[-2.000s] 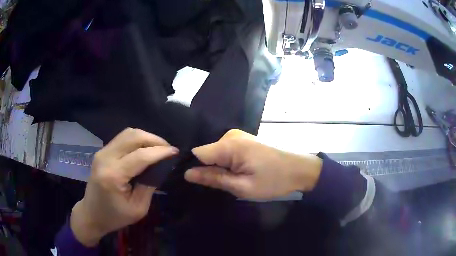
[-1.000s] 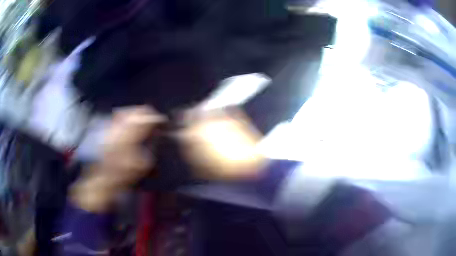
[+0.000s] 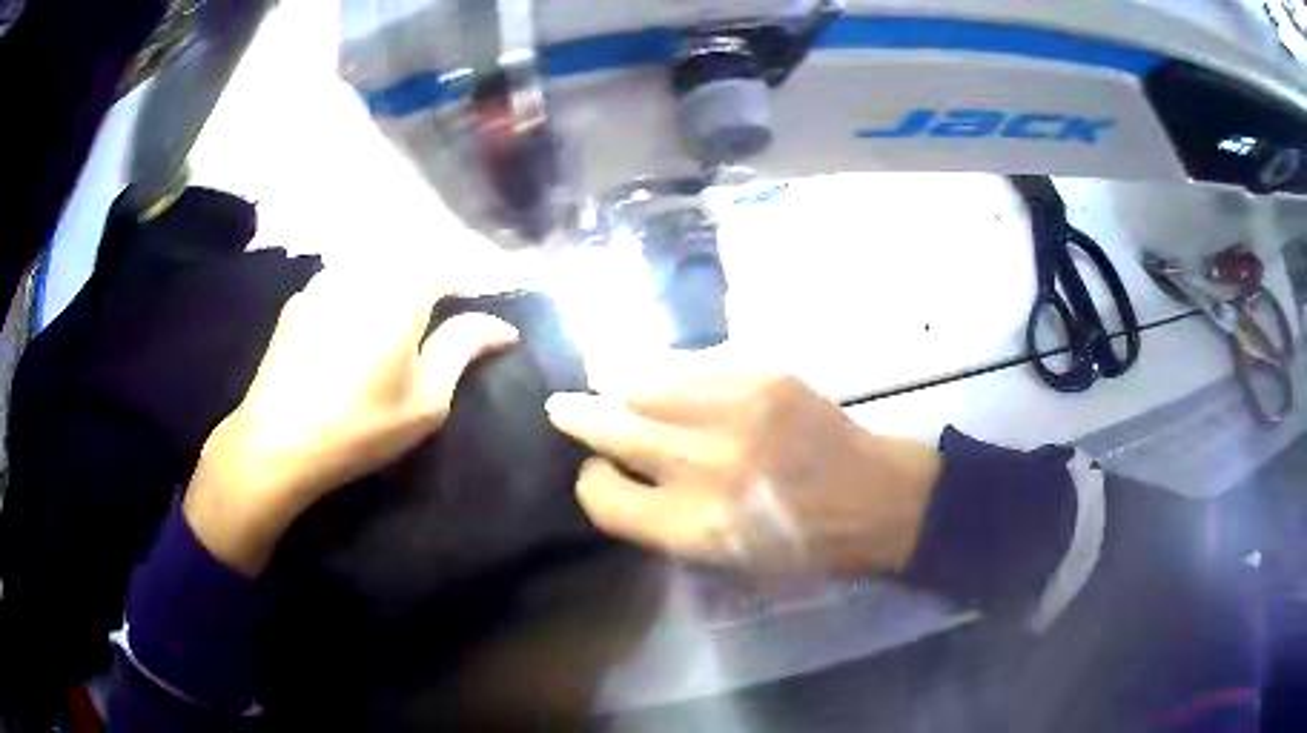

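The black garment (image 3: 473, 544) lies on the white table and hangs over its front edge, its upper edge close below the needle area (image 3: 581, 272), which is washed out by glare. My left hand (image 3: 358, 380) grips the garment's edge, thumb on top and fingers around the far side. My right hand (image 3: 745, 465) has its fingertips on the cloth just right of that edge; whether it pinches the cloth is hard to tell. The white sewing machine head (image 3: 602, 122) with a blue stripe stands just beyond my hands.
Large black shears (image 3: 1075, 294) lie right of the needle area. Small reddish-handled scissors (image 3: 1240, 322) lie farther right. A grey plastic attachment (image 3: 697, 287) hangs beside the needle. A measuring scale (image 3: 1161, 423) runs along the table's front edge. More black cloth (image 3: 101, 372) lies at left.
The garment edge and both hands have come to the needle area from the table's front left. The view has shifted, with the machine head now nearer the centre. The left hand is turned palm down.
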